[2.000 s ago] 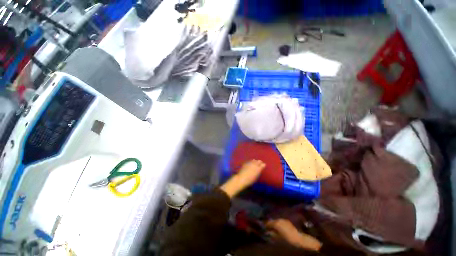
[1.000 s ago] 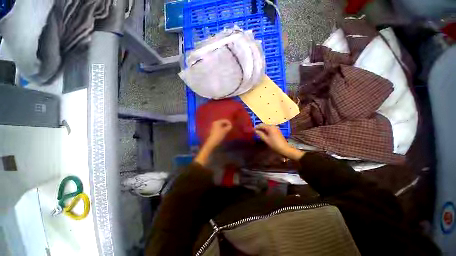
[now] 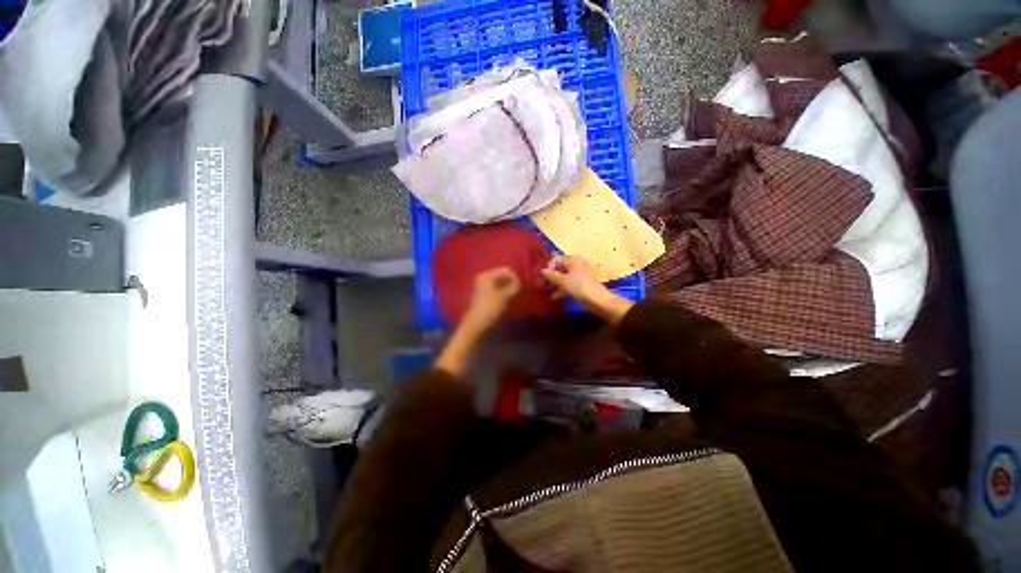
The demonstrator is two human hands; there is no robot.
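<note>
The red rounded pocket piece (image 3: 476, 249) lies at the near end of the blue slatted crate (image 3: 521, 39), slightly blurred. My left hand (image 3: 493, 293) is on the red piece with its fingers bent at the fabric. My right hand (image 3: 577, 280) is at the right edge of the red piece, fingertips pinched together; whether fabric is between them is too blurred to tell. Pale rounded pieces (image 3: 476, 162) lie stacked in the crate beyond the red one. A yellow dotted template (image 3: 605, 229) lies beside them, just beyond my right hand.
The white machine table (image 3: 168, 325) with a ruler-marked edge runs along the left. Snips with green and yellow loops (image 3: 157, 453) and grey cut pieces (image 3: 146, 67) lie on it. Brown checked garment fabric with white lining (image 3: 795, 213) is heaped right of the crate.
My view has swung from the machine down to the crate. My right hand has come up to the red piece's right edge and moved a little left, closer to my left hand.
</note>
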